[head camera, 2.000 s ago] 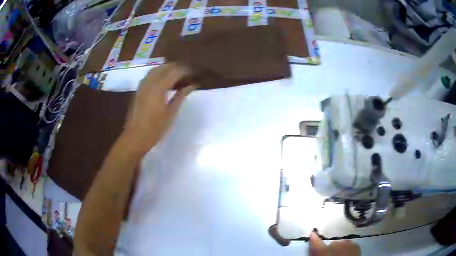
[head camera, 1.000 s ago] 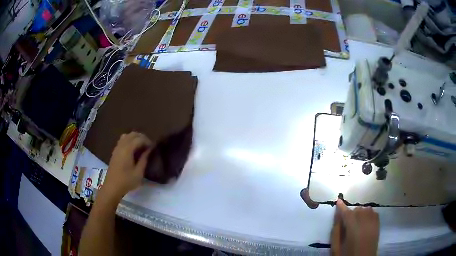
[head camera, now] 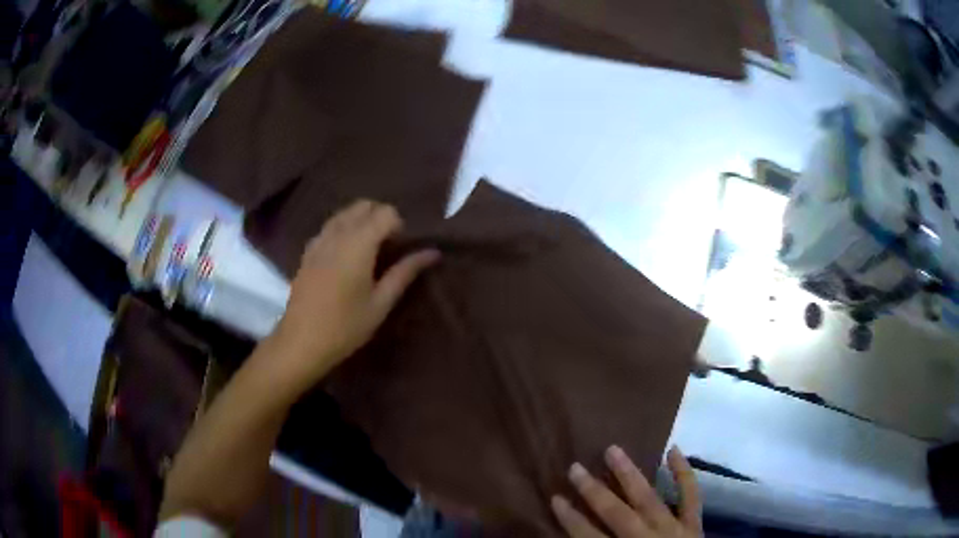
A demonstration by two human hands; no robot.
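Observation:
A dark brown cloth panel (head camera: 526,305) lies slanted over the table's front edge, with soft creases across it. My left hand (head camera: 352,278) pinches its upper left edge between thumb and fingers. My right hand (head camera: 626,504) rests on its lower right part with the fingers spread; the hand is cut off by the bottom edge. A brown cut-piece stack (head camera: 347,116) lies behind my left hand, partly beside the held panel. The picture is somewhat blurred.
The white sewing machine head (head camera: 868,210) stands at right, its needle plate area (head camera: 752,257) lit. Another brown piece (head camera: 641,26) lies at the far side. Orange-handled scissors (head camera: 145,158) and printed labels (head camera: 184,257) are at left. A red thing (head camera: 84,510) shows lower left.
My left hand has drawn a brown panel from the left stack towards me and rightward. My right hand has moved left from the machine bed onto this panel. The view has shifted.

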